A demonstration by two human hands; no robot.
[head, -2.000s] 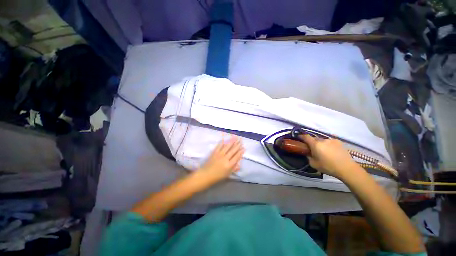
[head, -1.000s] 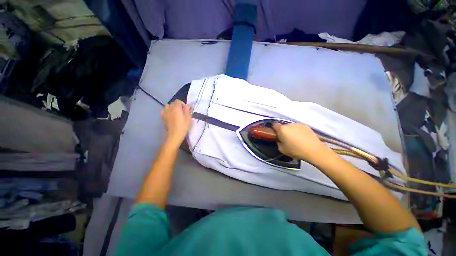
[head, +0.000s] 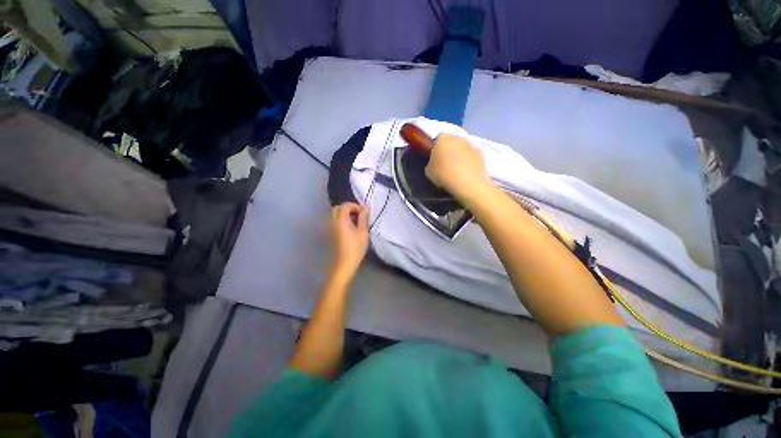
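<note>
A long white garment panel [head: 514, 269] with dark stripes lies across the ironing table [head: 591, 133]. The dark pad end [head: 342, 167] shows at its left end. My right hand [head: 458, 169] grips the red-brown handle of the steam iron [head: 424, 192], which rests on the left part of the panel, tip towards the handle's upper left hidden in part by the hand. My left hand [head: 349, 229] pinches the panel's lower left edge beside the dark pad end. The pale yellow hose and cord [head: 629, 308] trail from the iron to the lower right.
A blue strap [head: 454, 64] lies over the table's far edge, with purple cloth [head: 565, 34] behind. Dark cloth [head: 171, 107] is piled on the left. Folded cloth [head: 77, 282] lies at the lower left. Fabric scraps [head: 749, 162] lie along the right side.
The iron has moved left along the panel and turned, with its handle now pointing up and left. My left hand has shifted from the dark pad's upper part to the panel's lower left edge.
</note>
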